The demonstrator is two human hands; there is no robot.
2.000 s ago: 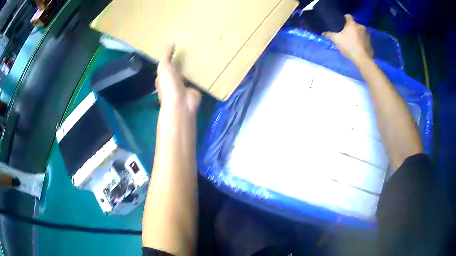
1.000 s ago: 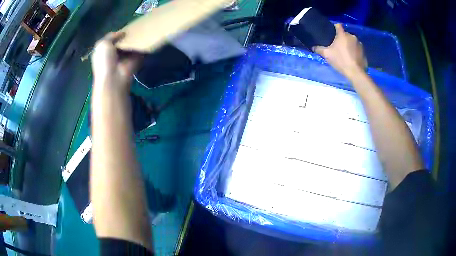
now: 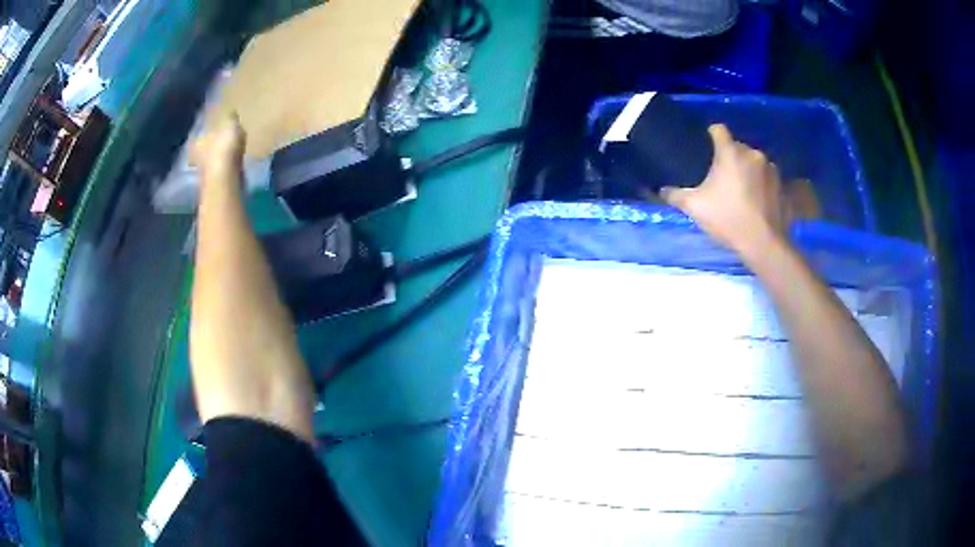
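Note:
My left hand is shut on the near left edge of a tan cardboard divider, tilted over the far part of the bench. My right hand grips a black housing with a white strip at one end, above the far rim of a film-lined blue crate. The crate holds rows of white-faced pieces. Black housings with cables and another just nearer stand on the green mat, the nearer one partly behind my left forearm.
A second blue crate stands beyond the first. Clear-bagged items and coiled black cord lie on the green mat near the cardboard. Black cables run from the housings towards the crate. A dark line surface curves along the left.
The cardboard has swung left, off the near crate and over the far bench. The view has shifted, so the crate sits lower. My right hand still holds the black housing.

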